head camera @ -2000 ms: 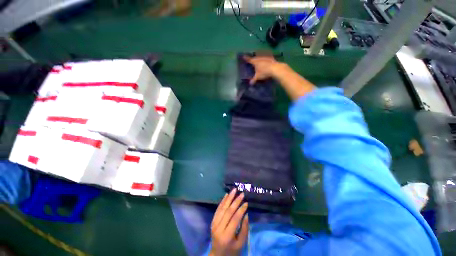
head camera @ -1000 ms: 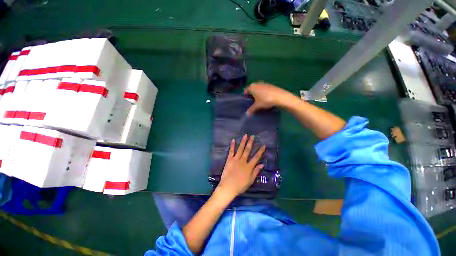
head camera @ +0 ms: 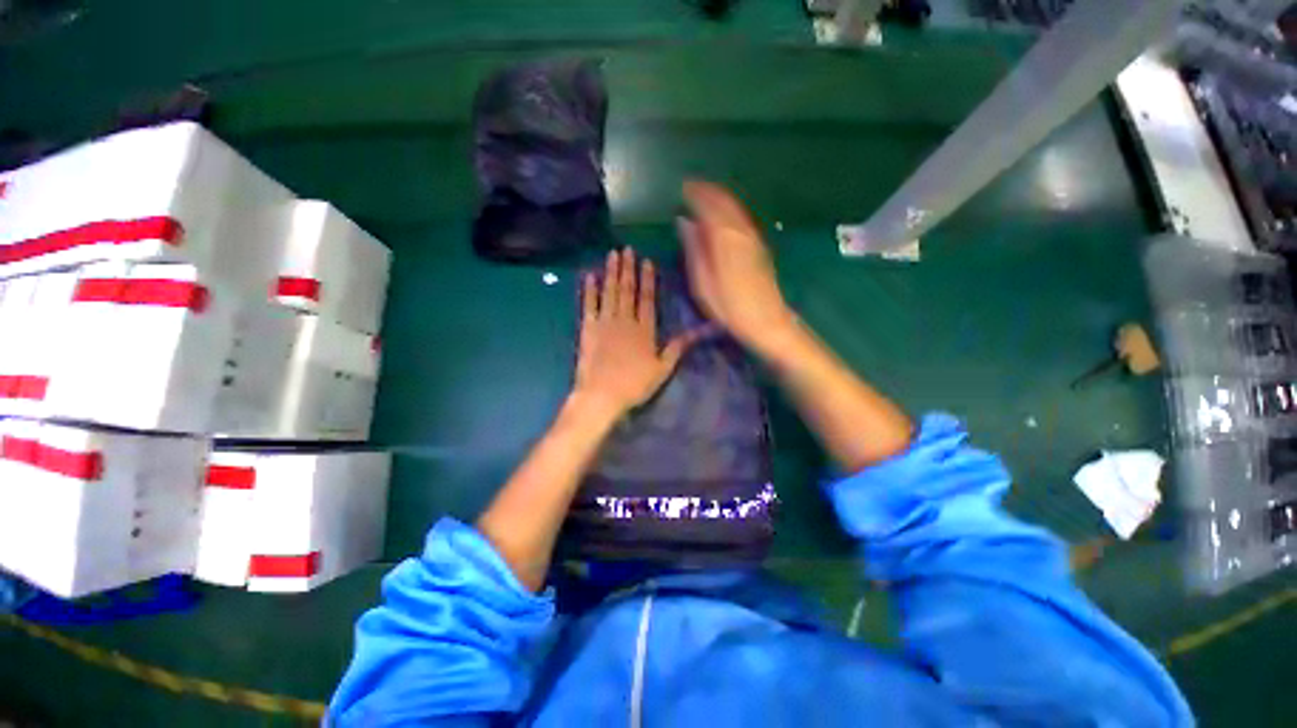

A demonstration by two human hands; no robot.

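Note:
A flat black poly mailer (head camera: 680, 441) lies on the green bench in front of me, its shiny strip across the end near my body. My left hand (head camera: 620, 341) lies flat on its far part, fingers spread and pointing away. My right hand (head camera: 730, 266) is at the mailer's far right edge, slightly blurred, fingers extended; whether it touches the bag is unclear. A filled mailer (head camera: 541, 159), dark and bulging, lies beyond, a little to the left.
A stack of white product cartons (head camera: 235, 341) with red bands stands at left. A slanted metal upright (head camera: 981, 135) is bolted at back right. Clear plastic trays (head camera: 1235, 427), crumpled white paper (head camera: 1122, 488) and a small brown piece (head camera: 1135, 349) lie at right.
The view has shifted, so the cartons and filled mailer sit further left in it. My left hand has moved from the mailer's near part to its far part. My right hand's fingers have straightened.

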